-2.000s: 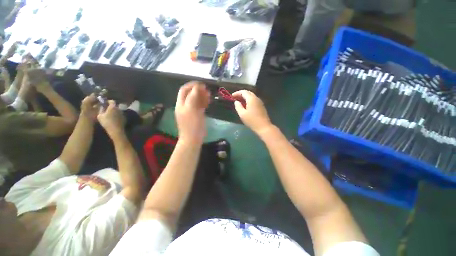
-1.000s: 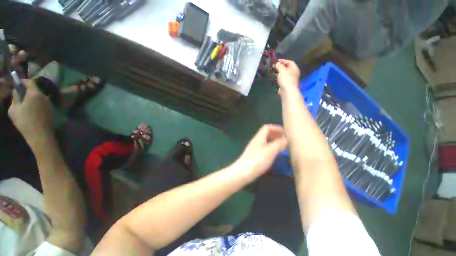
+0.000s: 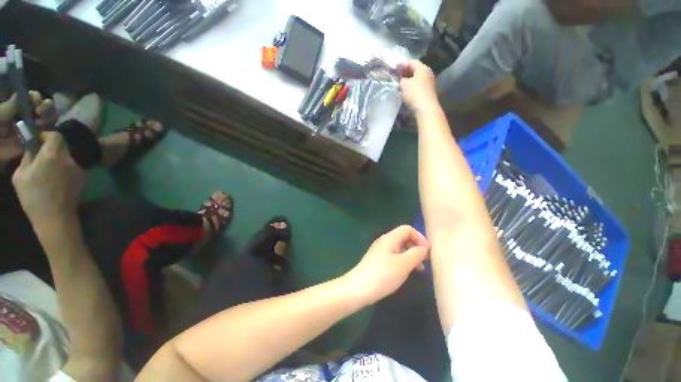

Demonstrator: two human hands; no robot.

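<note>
My right hand (image 3: 417, 83) is stretched out to the table's right corner, its fingertips at the edge of shiny clear bags (image 3: 355, 112). Whether it grips plastic or anything else is too unclear to tell. My left hand (image 3: 391, 261) is beside my right forearm, low over the floor, with thumb and fingers curled close together; nothing clear shows in it. Short black sticks with yellow and red ones (image 3: 336, 93) lie left of the clear bags. The red wire is not visible now.
On the white table (image 3: 246, 71) are a dark screen device (image 3: 301, 49), an orange part (image 3: 269, 57), black tubes (image 3: 160, 22) and bagged parts (image 3: 396, 22). A blue crate (image 3: 556, 328) of black rods stands right. People sit left and behind.
The view has turned towards the table corner and crate. My right hand moved from over the floor, with red wire, to the clear bags. My left hand dropped back beside my right forearm.
</note>
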